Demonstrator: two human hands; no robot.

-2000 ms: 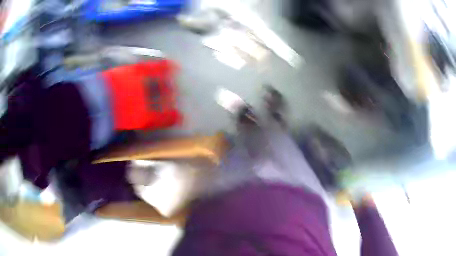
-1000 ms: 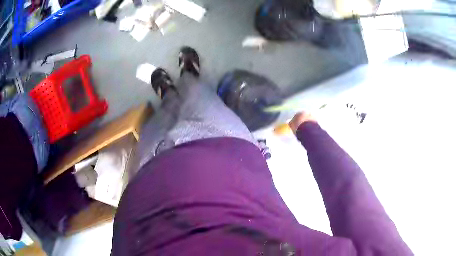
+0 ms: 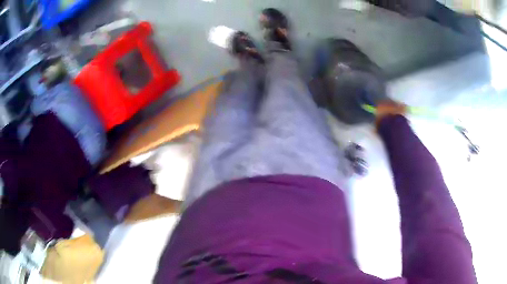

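Note:
A dark, glossy round water bucket [image 3: 356, 83] stands on the floor right of my legs, by the white wall. A thin green-yellow hose [image 3: 425, 111] runs from a small metal tap [image 3: 472, 148] on the wall to the bucket, its end over the bucket. My right hand [image 3: 391, 107], blurred, is closed around the hose near the bucket's right edge; the hose shows on both sides of it. The fingers are not clear. My left hand is not in view.
A small dark and silver fitting [image 3: 356, 158] is by the wall beside my leg. A red stool [image 3: 119, 80], wooden table edge [image 3: 167, 125] and person in dark purple [image 3: 41, 161] are left. A blue crate [image 3: 64, 10] is upper left.
The view has swung, so stool, legs and bucket sit further right. My right hand, earlier just below the hose, is now on it and nearer the bucket. The yellow-orange item no longer shows clearly.

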